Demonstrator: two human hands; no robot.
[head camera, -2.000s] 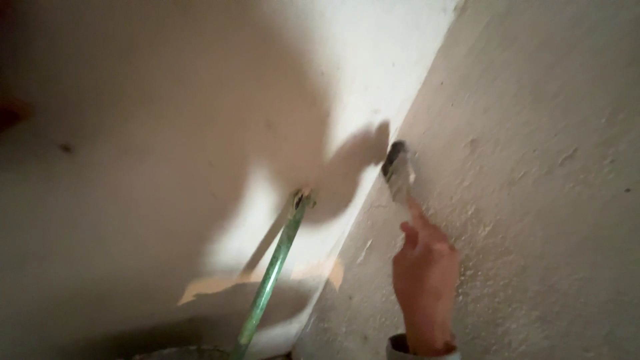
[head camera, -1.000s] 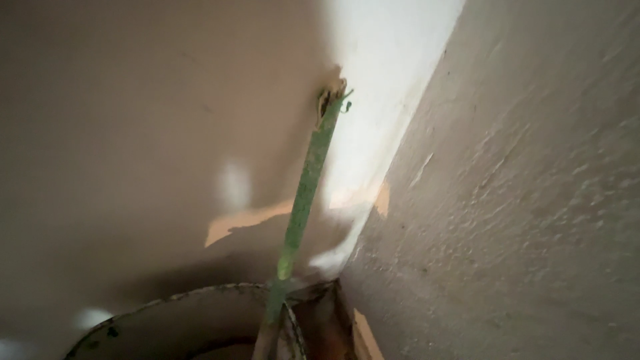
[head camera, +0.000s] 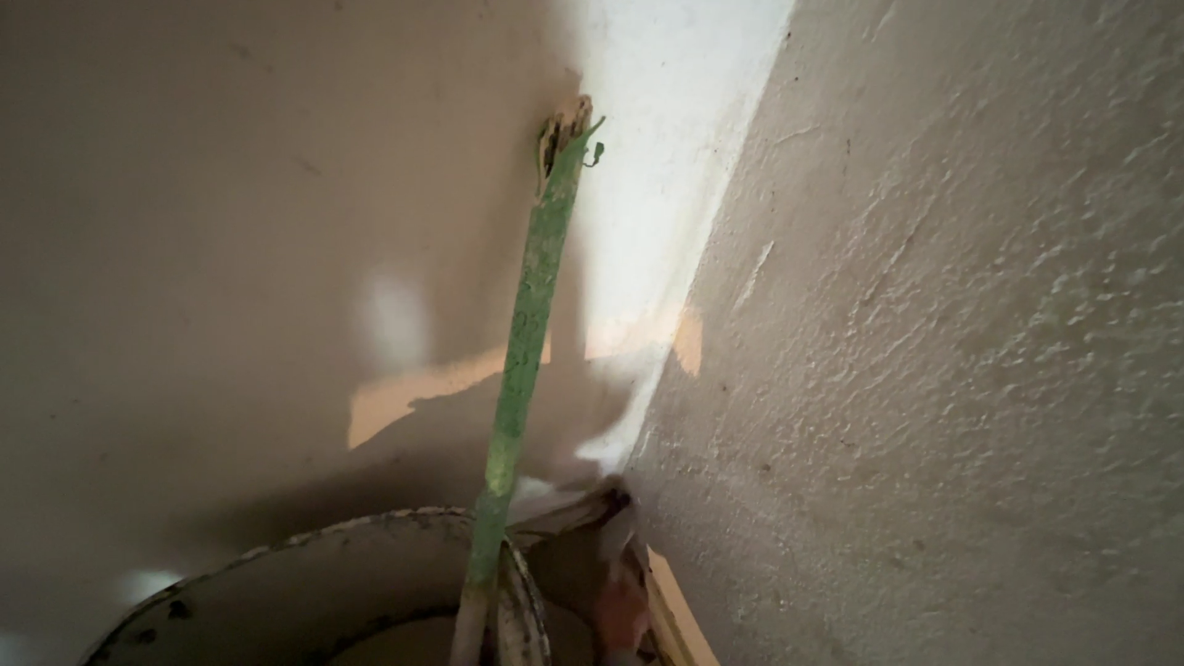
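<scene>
A green-painted stick (head camera: 532, 324) with a splintered, frayed top leans up out of a round container (head camera: 305, 541) with a crusted, stained rim. Neither of my hands can be made out clearly. Low in the corner, right of the container, is a small blurred reddish shape (head camera: 622, 606); whether it is my right hand, and whether it holds anything, cannot be told. My left hand does not show. The flat blade-like tool seen earlier in my right hand cannot be identified now.
A smooth wall (head camera: 231, 231) on the left meets a rough, bumpy wall (head camera: 925, 370) on the right in a corner. A light wooden strip (head camera: 680, 615) stands low against the right wall. Shadows and bright patches cross the left wall.
My right hand, at the wall corner with a small tool two seconds ago, has left that spot. The view has shifted, showing more of the container and the stick. A blurred reddish shape now appears low down.
</scene>
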